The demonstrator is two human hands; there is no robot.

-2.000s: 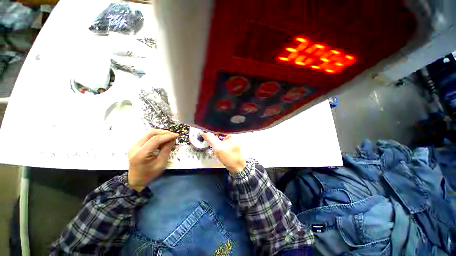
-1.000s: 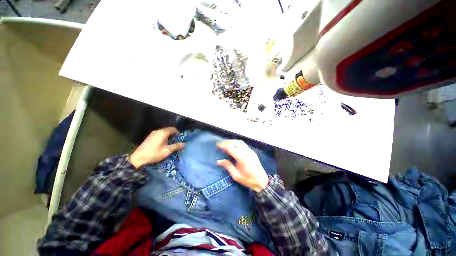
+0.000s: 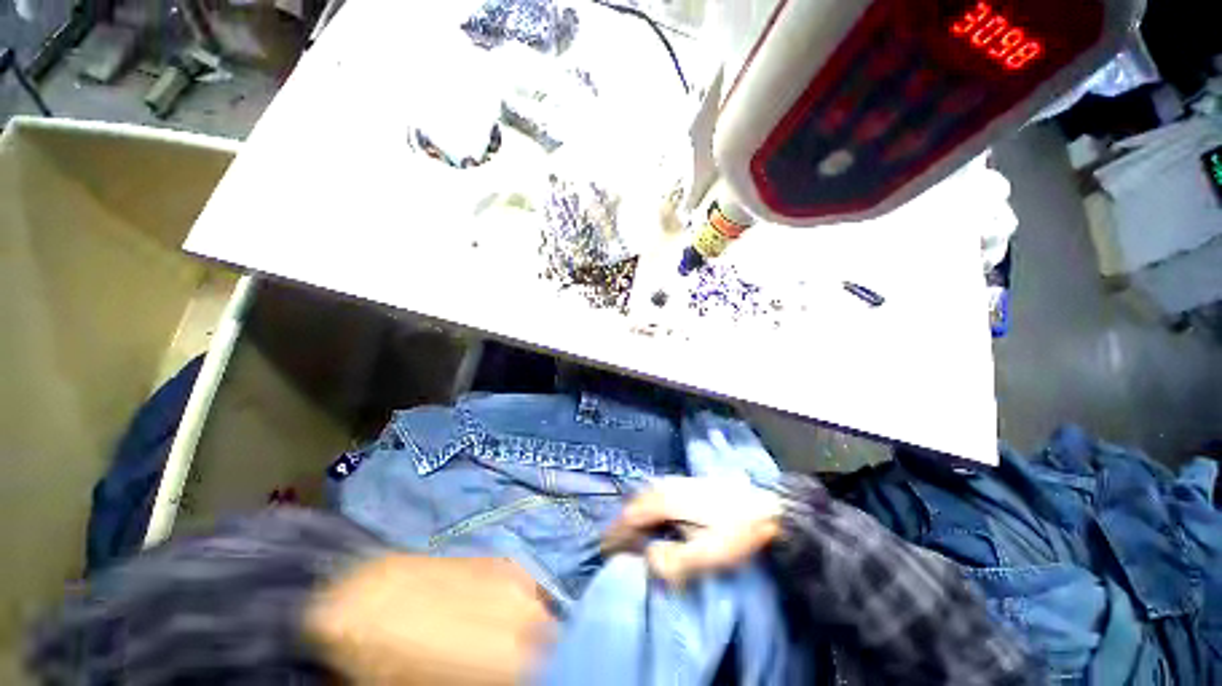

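Blue jeans (image 3: 523, 516) lie on my lap against the table edge, with the waistband (image 3: 563, 453) running across near the table. My right hand (image 3: 704, 523) grips a bunched, lighter blue fold of the jeans at lower centre. My left hand (image 3: 436, 619) is strongly blurred low in the picture, in front of the jeans; its fingers cannot be made out. The button attaching machine head (image 3: 838, 121) hangs over the table with red digits lit. Brassy button caps (image 3: 599, 284) lie heaped left of the working point, small bits (image 3: 730, 292) to its right.
A white table (image 3: 389, 268) spans the middle. On it are a clear plastic bag (image 3: 576, 221), a small yellow-red bottle (image 3: 717, 235), a short dark strip (image 3: 864, 294) and a round dish (image 3: 456, 148). A garment pile (image 3: 1072, 536) lies at right. A pale bin (image 3: 107, 255) stands at left.
My hands have come back from the machine's working point to the lap. The jeans have shifted, the waistband now shows across, and my right hand has taken hold of a fold. The view has turned.
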